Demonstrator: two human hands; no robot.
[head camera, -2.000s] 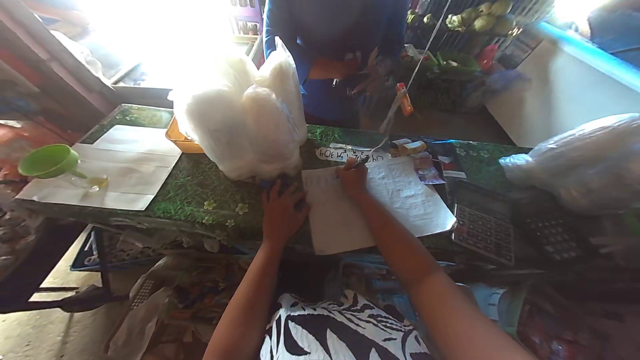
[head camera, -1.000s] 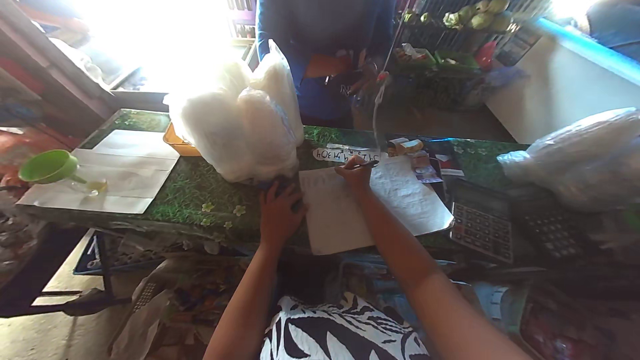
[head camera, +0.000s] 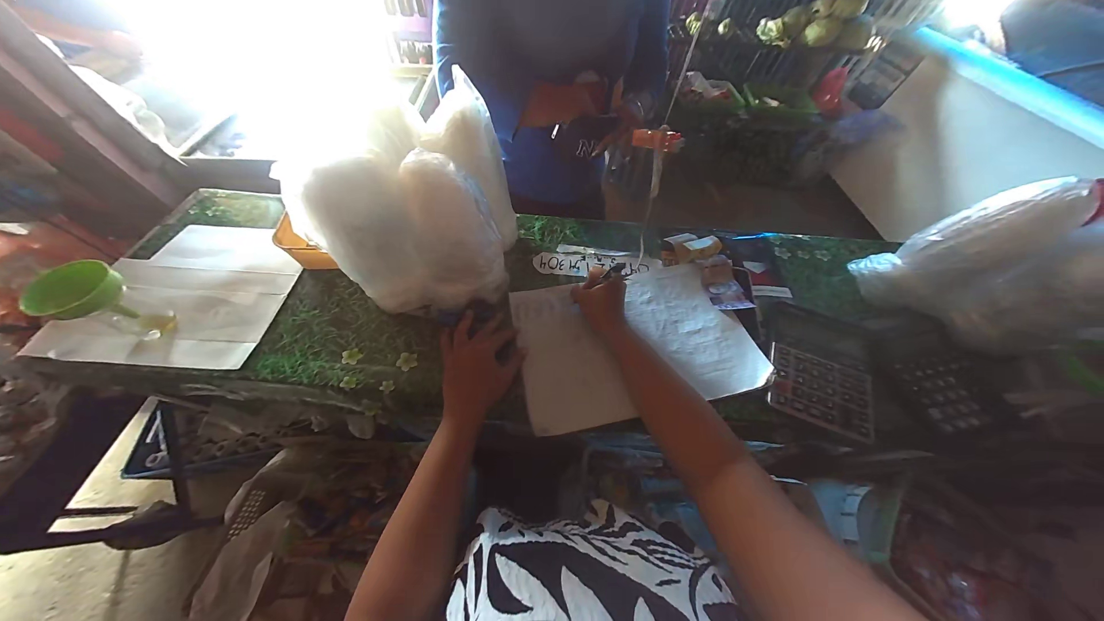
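My right hand holds a dark pen over an open notebook that bears handwriting. Beside the notebook's left edge, my left hand rests on the green patterned counter with its fingers around or against a small dark object; whether it grips that object I cannot tell. Large bundles of whitish plastic bags stand just beyond my left hand, partly over a yellow basket. A paper strip with writing lies behind the notebook.
A green funnel and paper sheets lie at left. Calculators sit at right, near a wrapped plastic bundle. An orange lighter hangs on a string. A person in blue stands across the counter.
The hanging orange lighter has swung and now lies nearly level; two seconds ago it hung more upright and farther right. My right hand stays at the notebook's upper part with the pen.
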